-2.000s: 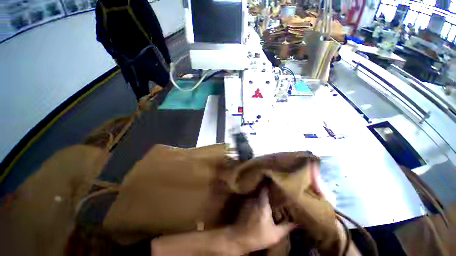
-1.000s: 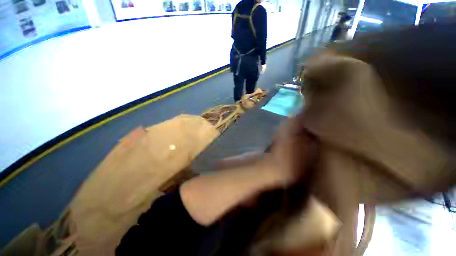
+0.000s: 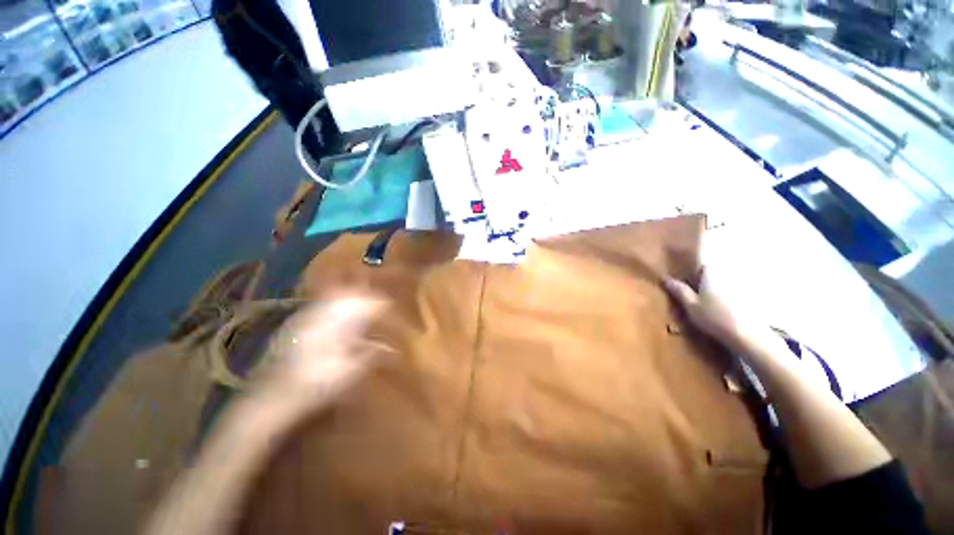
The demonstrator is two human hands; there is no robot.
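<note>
A large tan-brown panel [image 3: 565, 355] lies spread over the near table, its far edge at the needle area of the white sewing machine head [image 3: 506, 162]. A line runs down its middle. A dark woven label [image 3: 378, 247] sits at its far left edge. My left hand [image 3: 340, 329] is blurred above the panel's left part; whether it touches the cloth cannot be told. My right hand [image 3: 703, 305] rests at the panel's right edge, fingers on the cloth near the far right corner; a grip is not clear.
A control panel [image 3: 379, 31] stands at the upper left, with a pale hose below. A green mat [image 3: 366, 191] lies left of the machine. Brown pieces with straps [image 3: 115, 418] are heaped at the left. A person's dark-clothed legs [image 3: 274, 63] show behind.
The brown cloth was bunched and lifted in my hands; now it lies spread under the machine head. My hands have moved apart to left and right. The view has turned back to the machine.
</note>
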